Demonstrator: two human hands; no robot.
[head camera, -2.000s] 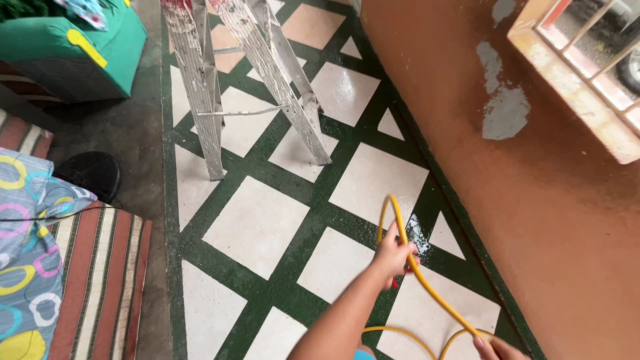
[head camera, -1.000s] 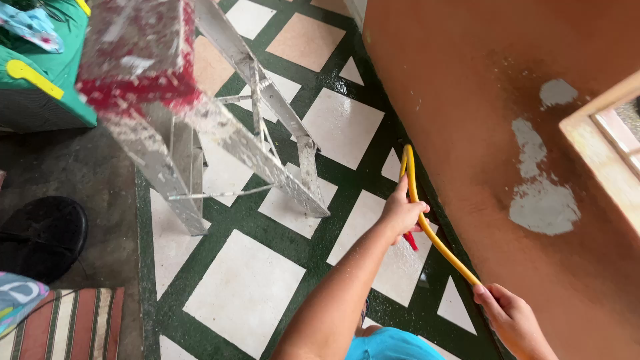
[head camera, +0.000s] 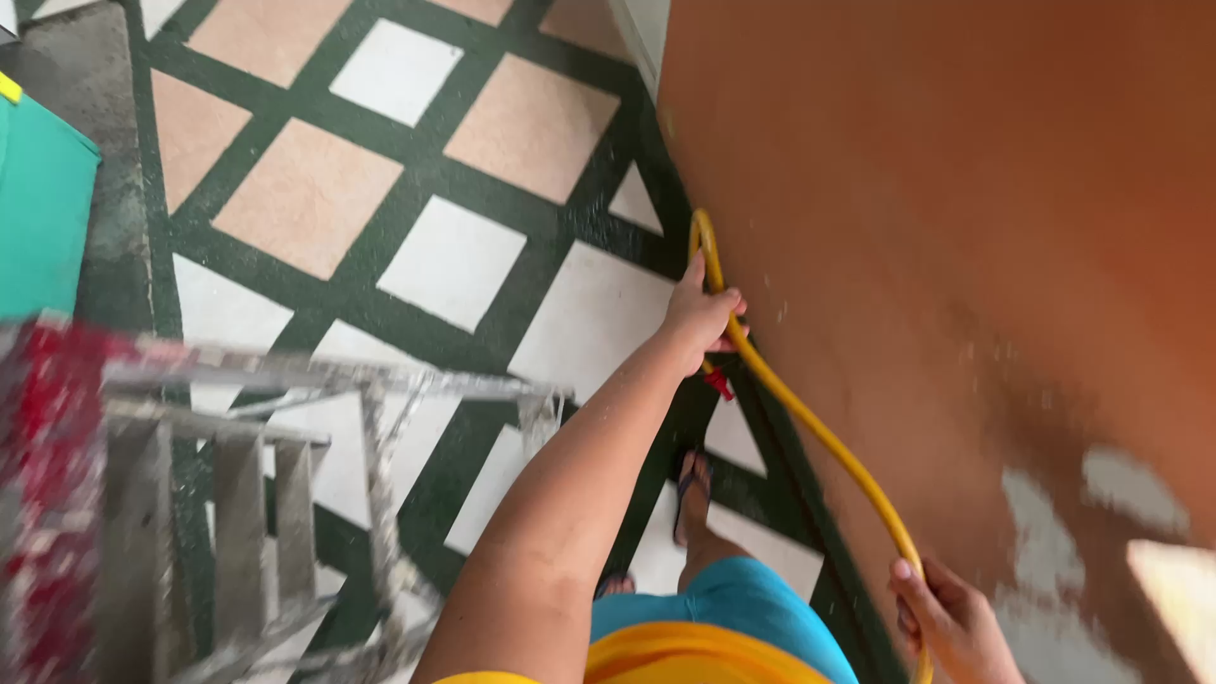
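A yellow hose (head camera: 822, 432) runs along the foot of the orange-brown wall (head camera: 902, 237). Its bent loop stands above my left hand (head camera: 705, 313), whose fingers are closed around it near the base of the wall. Just below that hand hangs a small red fitting (head camera: 719, 382) at the hose's end. Lower right, my right hand (head camera: 950, 613) grips the same hose farther along, in front of the wall. Fine droplets show over the tiled floor (head camera: 456, 261), which has white and peach tiles set in dark green.
A paint-spattered metal stepladder (head camera: 237, 532) with a red-stained top stands at the lower left, close to my left forearm. Beyond it is a teal container (head camera: 43, 204) at the left edge. My sandalled foot (head camera: 693, 494) is beside the wall. Grey patches (head camera: 1045, 541) mark the wall.
The view has moved a long way along the floor, past the stepladder, which now lies lower left. Both hands keep hold of the hose.
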